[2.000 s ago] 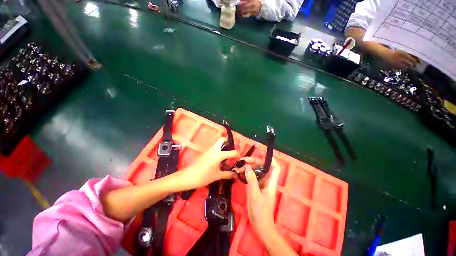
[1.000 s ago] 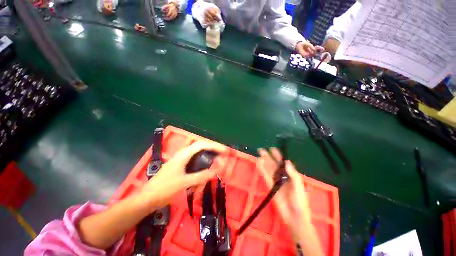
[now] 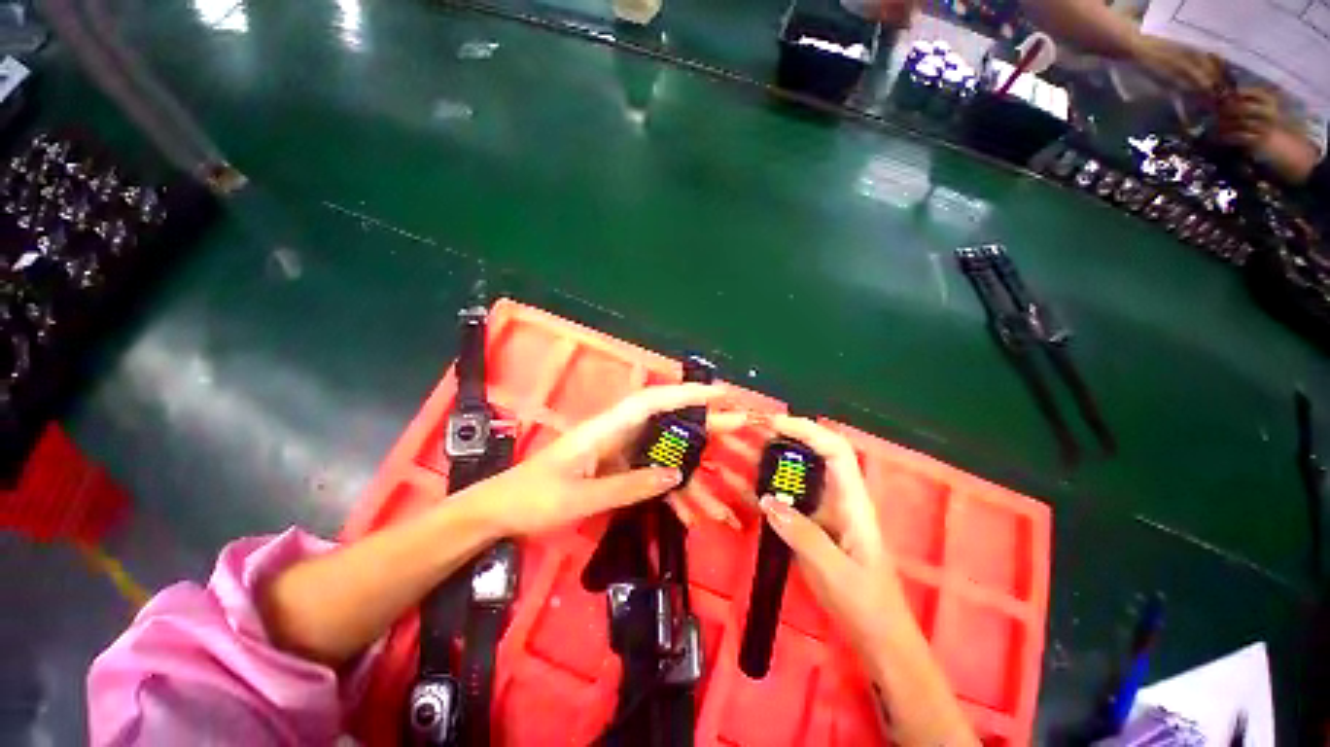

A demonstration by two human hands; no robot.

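Note:
My left hand holds a smartwatch above the middle of the orange-red compartment tray. Its screen is lit with yellow-green rows, and the thumb lies on the screen's lower edge. My right hand holds a second smartwatch to the right, also lit with yellow-green rows. Its thumb is at the lower edge and its black strap hangs down over the tray. More watches lie on the tray's left side, some with grey backs up, and a cluster lies below my hands.
A pair of black watches lies on the green bench beyond the tray. A dark tray of shiny pieces is at the left. Black bins and a person's hands are at the far side. A blue pen and white paper are at lower right.
The two watches in my hands now face up with lit screens; a second ago the left one was dark and the right one was tilted. My hands have moved closer together.

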